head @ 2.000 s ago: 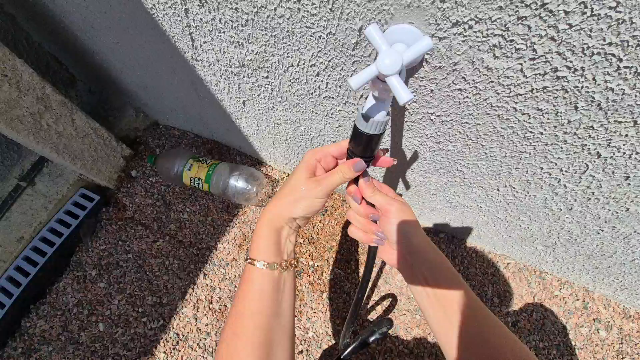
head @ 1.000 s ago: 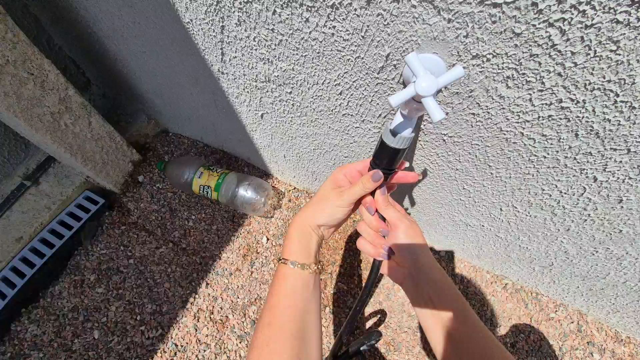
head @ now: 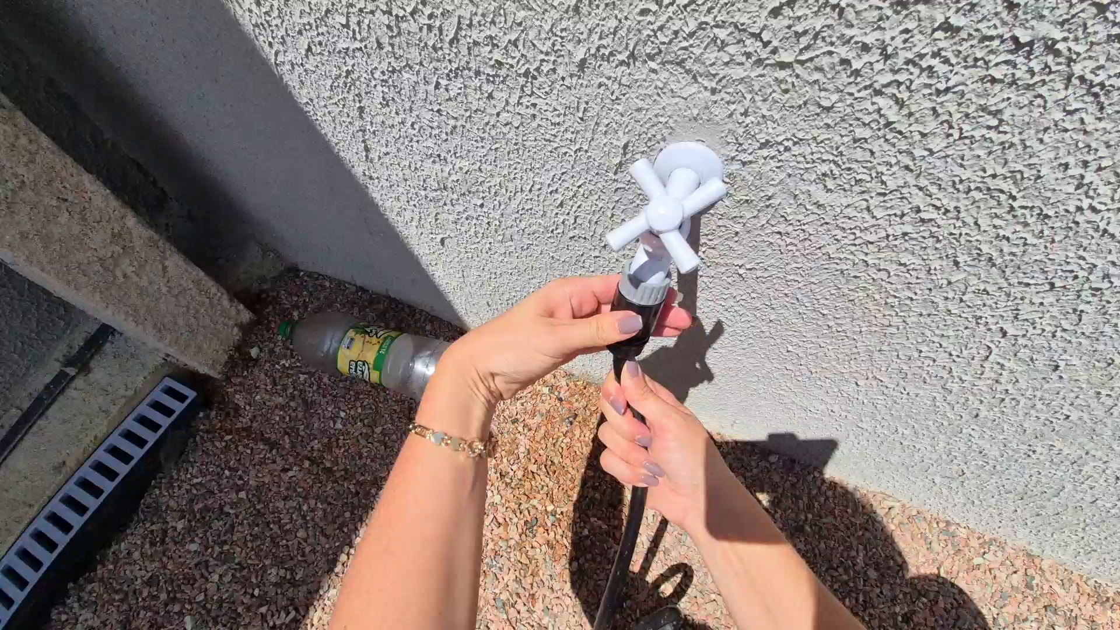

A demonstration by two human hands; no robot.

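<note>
A white outdoor tap (head: 664,213) with a cross-shaped handle juts from the textured wall. On its spout sits a black hose connector (head: 637,308) with a grey ring at the top. My left hand (head: 560,328) grips the connector's black body, thumb in front and fingertips showing behind it. Just below, my right hand (head: 652,437) is closed around the black hose (head: 626,542) where it leaves the connector. Below my right hand the hose runs down toward the ground, with a loop near the bottom edge.
A clear plastic bottle (head: 398,360) with a green cap and yellow label lies on the gravel (head: 289,472) left of my hands. A drain grate (head: 96,486) and a stone block (head: 122,254) are at the left. The rough wall (head: 892,262) rises behind the tap.
My left hand has shifted up along the connector, nearer the grey ring, and the gap between my hands has grown. The view has moved somewhat.
</note>
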